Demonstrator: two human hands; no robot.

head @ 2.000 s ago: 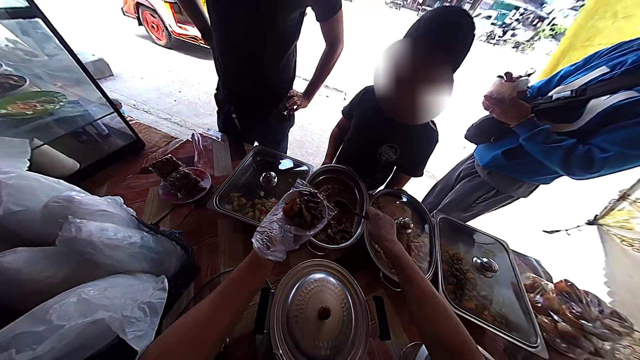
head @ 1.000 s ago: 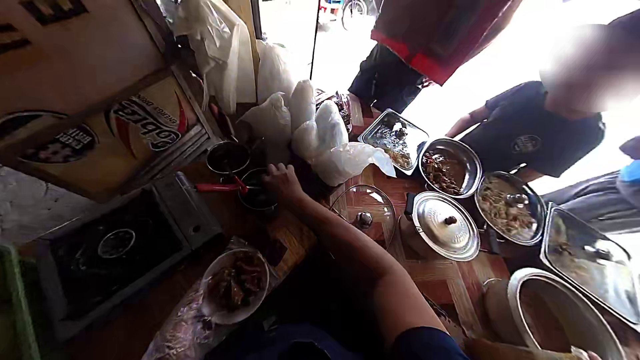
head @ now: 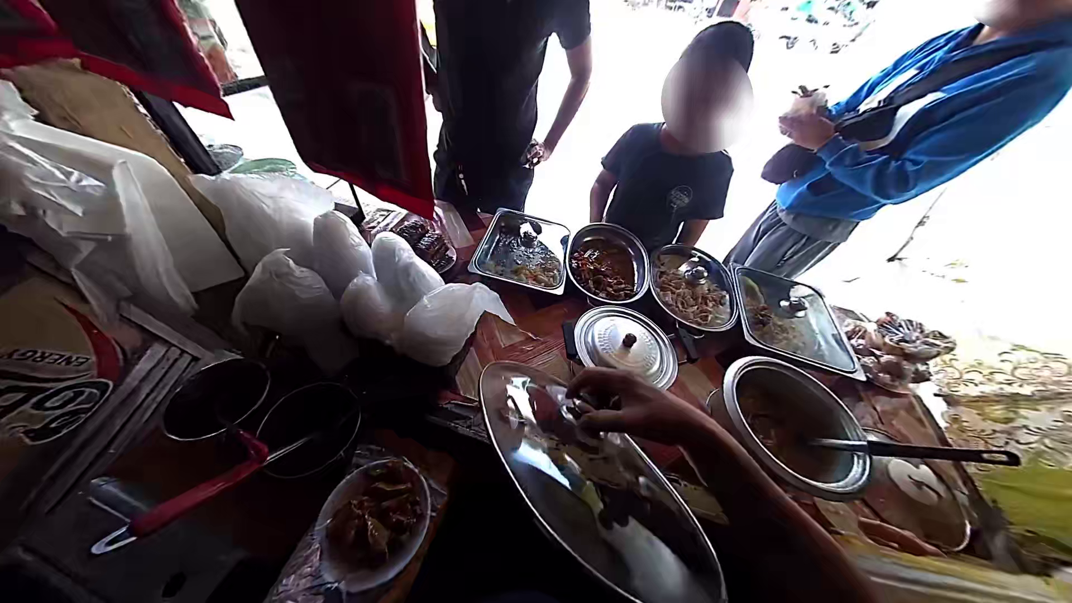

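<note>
My right hand (head: 615, 404) grips the knob of a large glass lid (head: 548, 469) with a metal rim, held tilted low in the centre. My left hand is not in view. Below the lid's left side, a bowl of dark food (head: 377, 523) sits over clear plastic; what bears it is unclear. Left of it are two dark pots (head: 215, 398), one holding a red-handled utensil (head: 197, 494). To the right of the glass lid, an uncovered metal pot (head: 796, 427) contains brownish liquid and a black-handled ladle (head: 921, 452). A silvery lidded pot (head: 626, 345) lies beyond my hand.
Food trays (head: 519, 251), an uncovered round pan (head: 607, 264) and a glass-lidded pan (head: 693, 287) line the table's far side. Filled white plastic bags (head: 402, 293) stand left. Several people are beyond the table. Another hand (head: 900, 536), its owner unclear, is near a lid (head: 917, 494).
My right hand has left the dark pots and now holds the glass lid by its knob. The view has turned back to the right since one second ago.
</note>
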